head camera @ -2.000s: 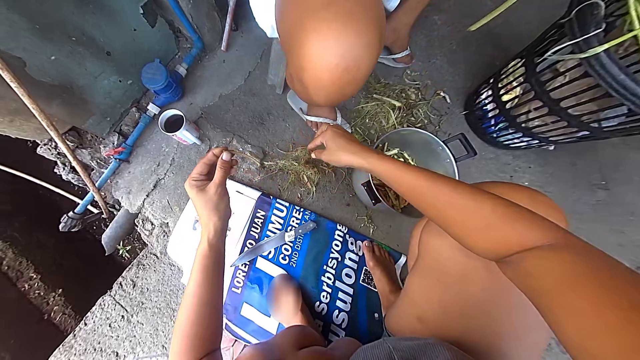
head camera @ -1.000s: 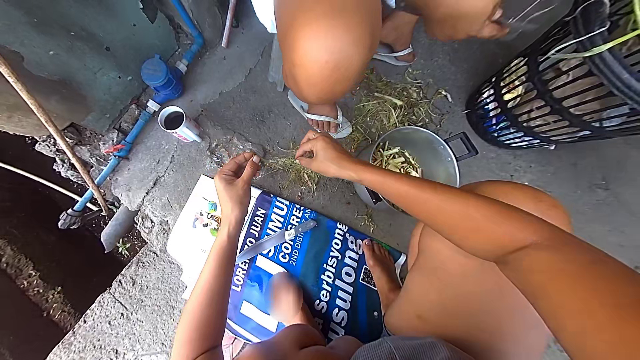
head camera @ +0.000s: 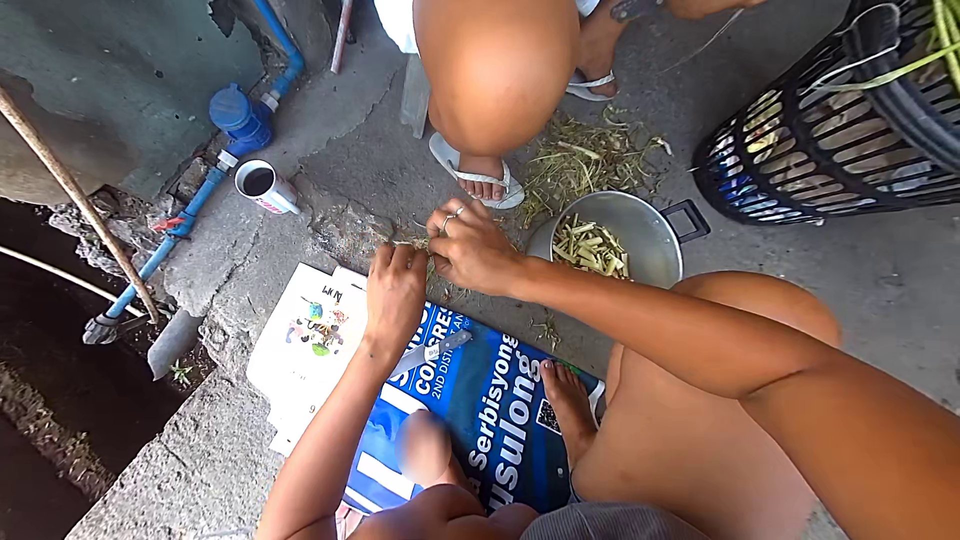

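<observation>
My left hand (head camera: 397,292) and my right hand (head camera: 471,251) are nearly touching above the edge of a printed tarpaulin (head camera: 480,405). Their fingertips pinch a thin greenish plant strand, mostly hidden by the fingers; my right hand wears a ring. Beyond my right wrist, a metal pot (head camera: 656,247) with a black handle holds cut pale-green stalk pieces (head camera: 589,247). A knife (head camera: 435,352) lies flat on the tarpaulin, just right of my left forearm. Stringy plant peelings (head camera: 592,157) are heaped on the concrete behind the pot.
Another person's knee (head camera: 495,67) and slippered foot (head camera: 484,180) are close ahead. A black slatted basket (head camera: 817,150) stands at right. At left are a mug (head camera: 264,186) of dark liquid, a blue water pipe (head camera: 191,214), a wooden pole (head camera: 75,191) and a ledge above a dark gap.
My hands, apart two seconds ago, have come close together, and my left hand has turned so its back shows. The other person's hand has moved in at the top right.
</observation>
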